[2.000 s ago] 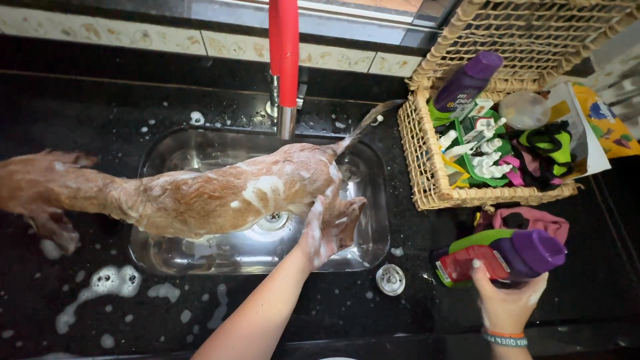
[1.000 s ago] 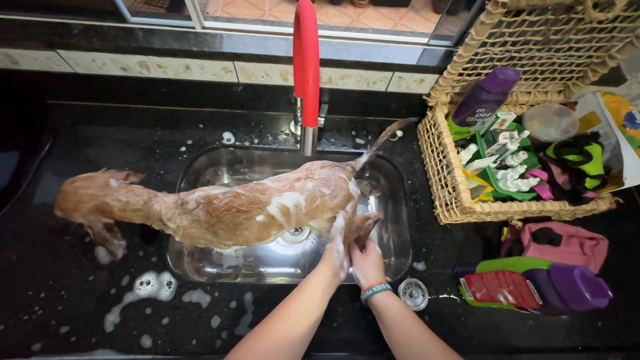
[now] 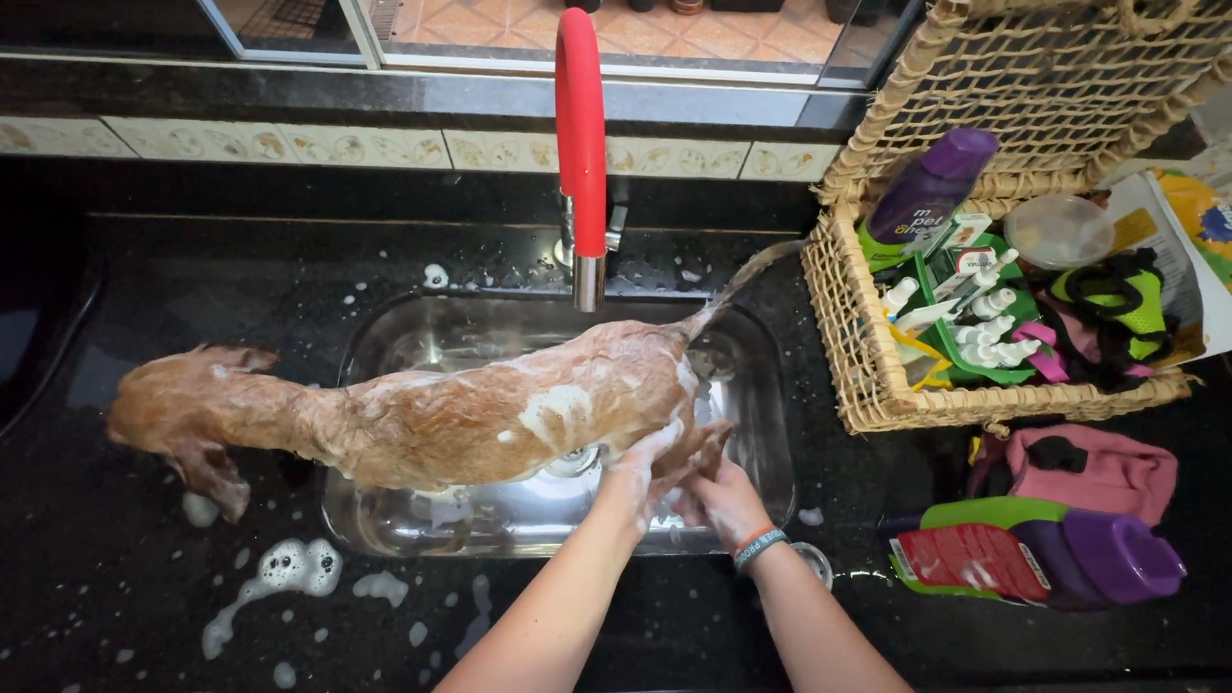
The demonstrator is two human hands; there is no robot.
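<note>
A wet, lathered brown dog (image 3: 481,414) stands in a stainless steel sink (image 3: 385,534), its head reaching over the counter at the left. Suds cover my left hand (image 3: 643,472), which is closed around the dog's hind leg near the rump. My right hand (image 3: 727,500) grips the lower part of the same raised hind leg (image 3: 695,452), wearing wristbands at the wrist. Some fingers of both hands are hidden by the leg. A purple and green shampoo bottle (image 3: 1039,553) lies on the counter to the right of my right hand.
Above the sink rises a red faucet (image 3: 581,135). An open wicker basket (image 3: 833,337) with bottles and pet items stands at the right, a pink cloth item (image 3: 1092,472) before it. Foam (image 3: 298,568) dots the black counter; a metal drain strainer (image 3: 813,563) lies by the sink's edge.
My right hand has let go of the shampoo bottle, which now lies on the counter, and has moved left to the dog's hind leg. The dog's head has come fully into view.
</note>
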